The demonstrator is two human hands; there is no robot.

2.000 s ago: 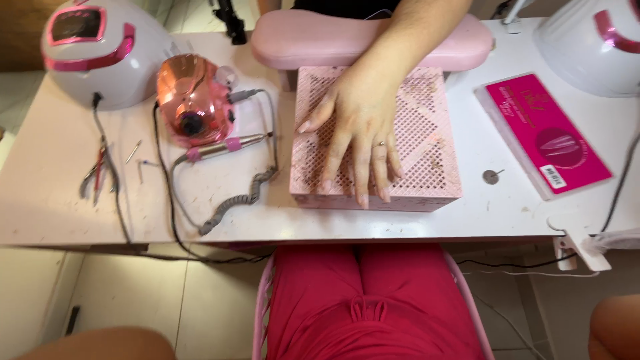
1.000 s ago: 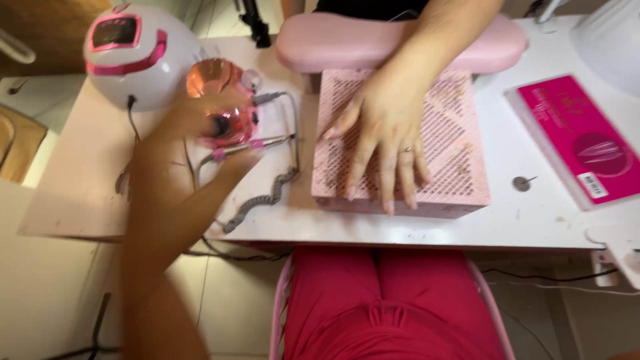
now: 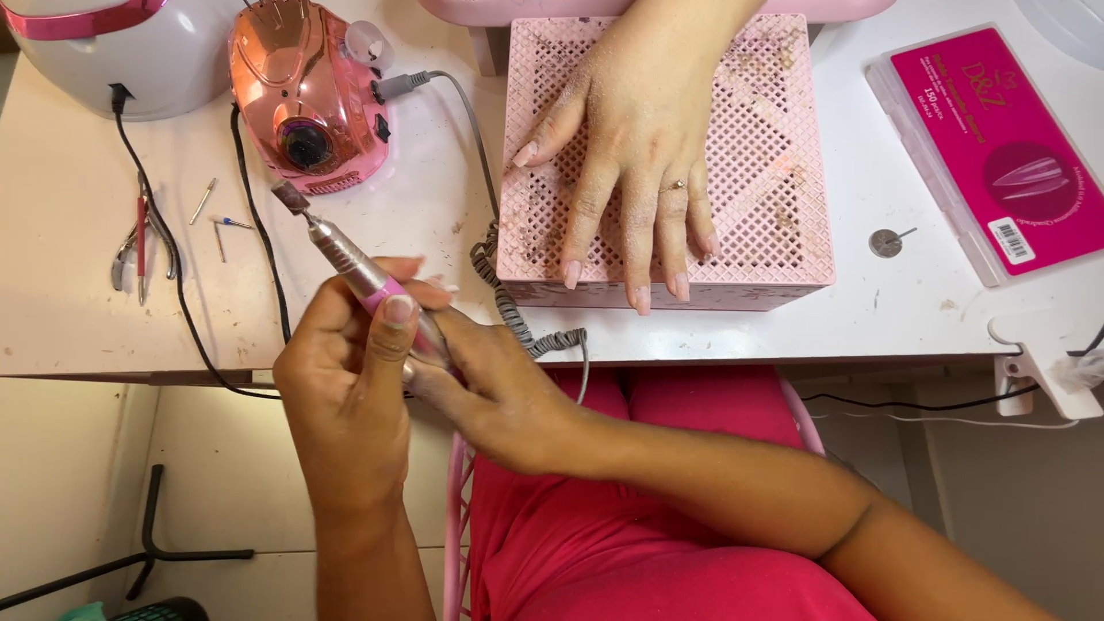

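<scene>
An electric nail drill handpiece (image 3: 347, 256), with a brown sanding band at its tip, is held between both my hands over the table's front edge. My left hand (image 3: 354, 379) grips its pink collar, thumb on top. My right hand (image 3: 496, 392) closes around its rear end, where the coiled grey cord is partly hidden. Another person's hand (image 3: 642, 147), dusty and wearing a ring, lies palm down on a pink perforated dust collector (image 3: 768, 233). The drill's metallic pink control unit (image 3: 297, 95) stands behind my hands.
Cuticle nippers (image 3: 129, 250), a red-handled tool (image 3: 141, 237) and loose drill bits (image 3: 203, 201) lie at left beside black cables. A white lamp (image 3: 129, 52) is at back left. A metal disc (image 3: 886, 242) and a pink nail-tip box (image 3: 1000, 147) lie right; a white clamp (image 3: 1048, 362) grips the edge.
The handpiece, lying beside the control unit earlier, is now up in my hands. My right arm has come into view from the right. The other person's hand stays on the dust collector.
</scene>
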